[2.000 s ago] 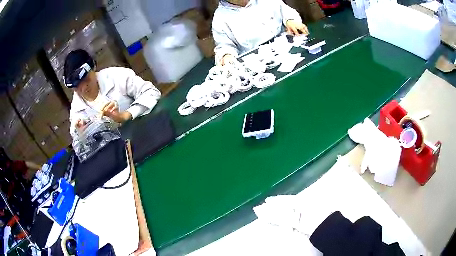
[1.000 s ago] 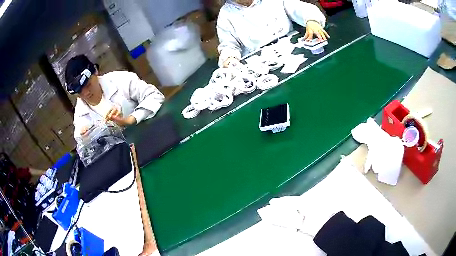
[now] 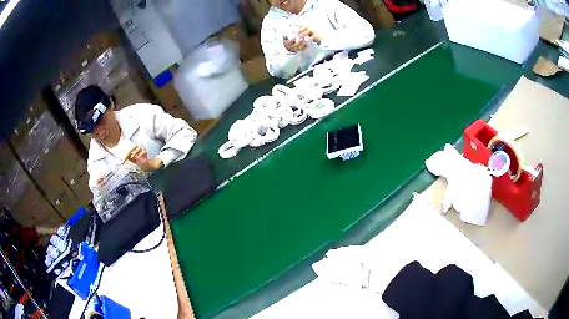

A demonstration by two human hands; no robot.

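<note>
Neither of my hands is in view. A display unit (image 3: 344,141) with a glossy black screen and white edge lies on the green conveyor belt (image 3: 281,212), around the middle of the view. Nobody touches it. On the white work cover (image 3: 405,243) nearest me, a white crumpled cloth (image 3: 340,265) lies at the cover's belt-side edge. A black, folded or lumpy thing (image 3: 437,293) lies at the bottom right, cut off by the frame edge; what it is I cannot tell.
A red tape dispenser (image 3: 508,177) stands at right beside a white cloth (image 3: 465,187). White coiled cables (image 3: 274,118) lie across the belt. Two coworkers sit beyond. A white foam box (image 3: 493,28) is at the far right. A blue dispenser (image 3: 86,271) and black mat are left.
The display unit has moved rightward along the belt. The far coworker's hand has left a white unit, which no longer shows, and both hands are now together at the chest. The view shifted slightly.
</note>
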